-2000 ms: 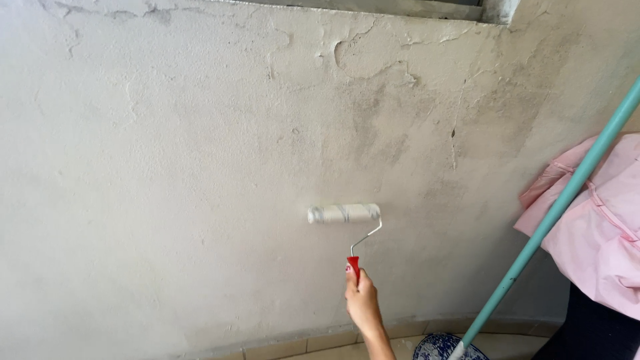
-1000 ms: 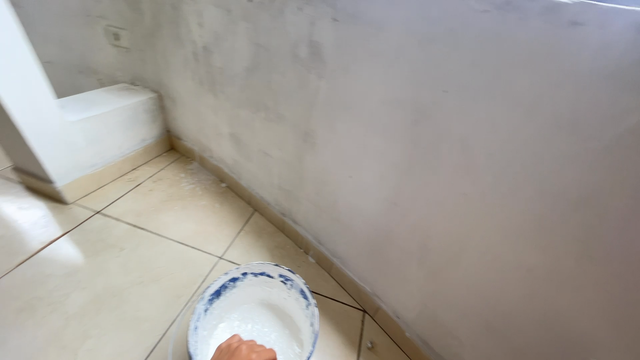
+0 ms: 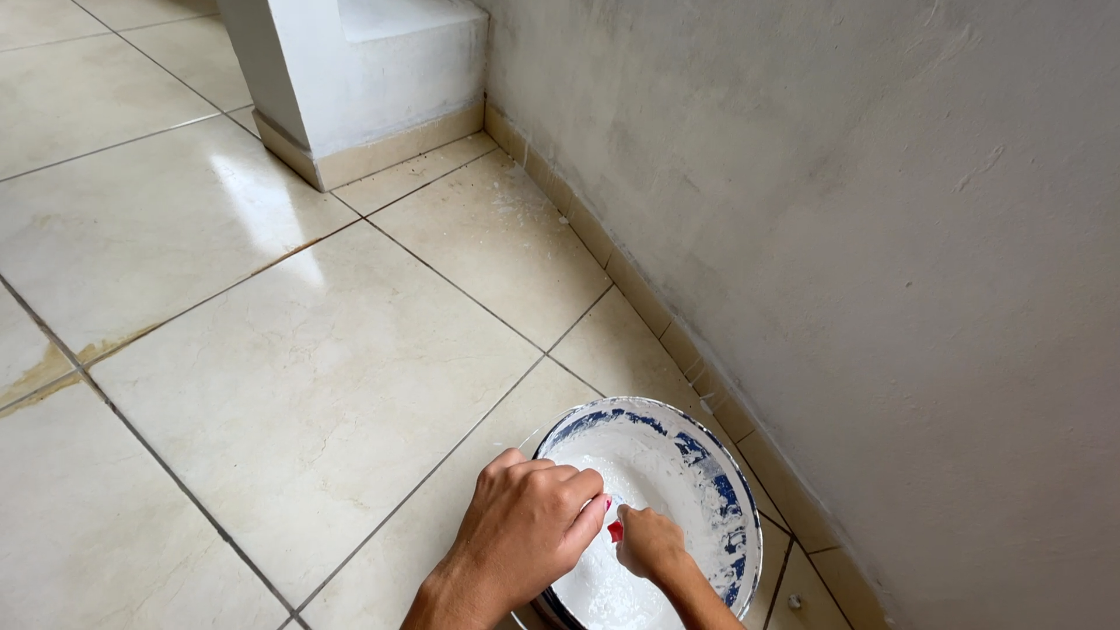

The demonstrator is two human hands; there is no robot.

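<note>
A round bucket (image 3: 748, 525) with a paint-smeared, blue-marked inner wall stands on the floor at the bottom centre. White paint (image 3: 612, 595) lies inside it. My right hand (image 3: 649, 542) is over the bucket, closed on the red handle (image 3: 616, 531) of the paint roller; the roller's sleeve is hidden. Just left of it, my left hand (image 3: 534, 516) reaches across the bucket's left rim with its fingers curled. Whether the left fingers grip the rim or something else cannot be told.
A painted wall (image 3: 919, 306) with grey patches rises on the right, above a beige tile skirting (image 3: 643, 293). A white pillar (image 3: 289, 79) and low ledge (image 3: 411, 79) stand at the upper left. Large floor tiles (image 3: 306, 376) show brown stains and white paint spots.
The view has swung from the wall down to the floor and bucket. The roller was against the wall two seconds ago; its handle is now over the bucket. My left hand has come into view.
</note>
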